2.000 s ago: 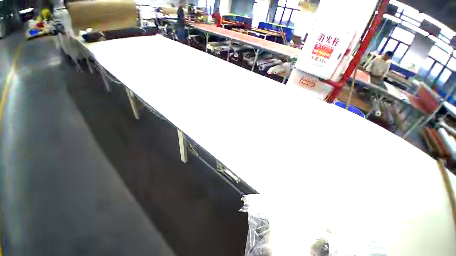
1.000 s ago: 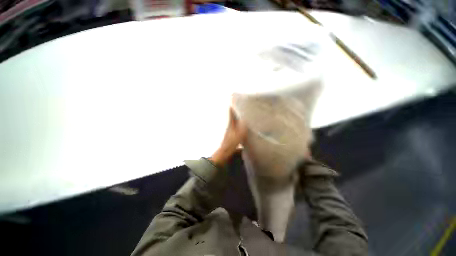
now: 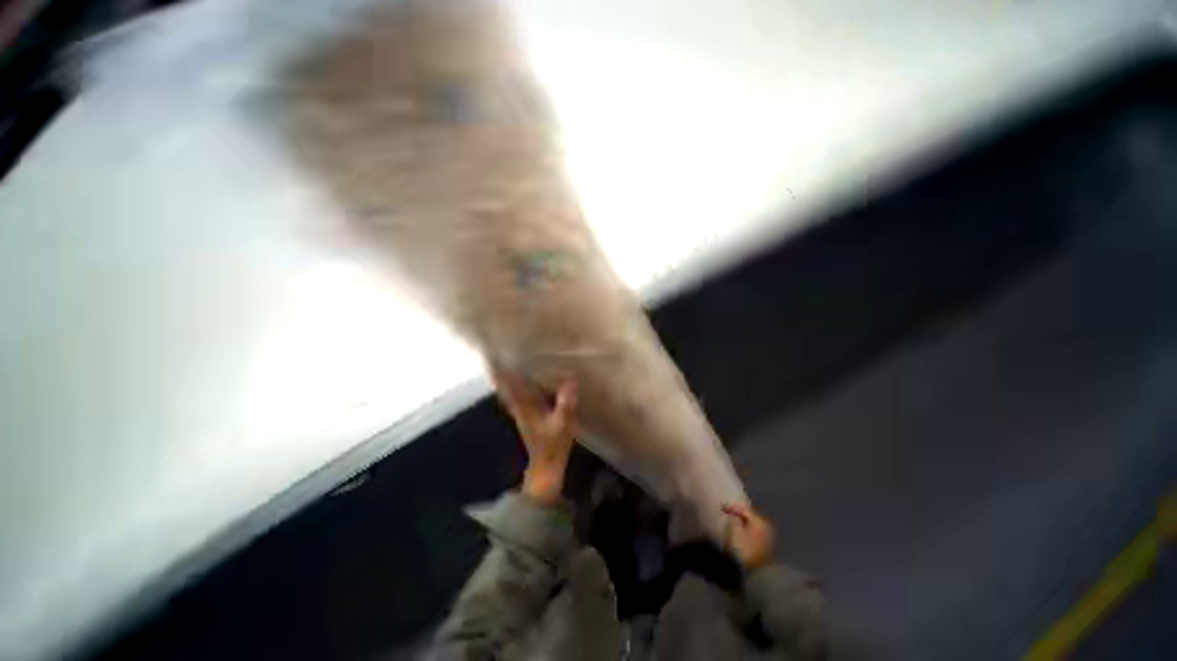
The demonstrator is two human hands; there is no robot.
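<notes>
A thick, pale beige fabric roll (image 3: pixel 516 220), with small dark patterned spots, slants from the upper left down to my body. It is blurred. Its far part is over the white cutting table (image 3: pixel 155 375) and its near end sticks out past the table edge. My left hand (image 3: pixel 540 420) holds the roll's left side, fingers against its underside and thumb up. My right hand (image 3: pixel 749 532) grips the near end at the lower right, its fingers partly hidden.
The table edge runs from lower left to upper right. Dark and grey floor (image 3: pixel 929 387) lies beyond it, with a yellow floor line (image 3: pixel 1110 588) at the lower right. Dark blurred shapes show at the top left corner.
The view has turned and the roll now reaches further to the upper left over the table. My right hand has come into clearer view at its near end. The tan pole is out of view.
</notes>
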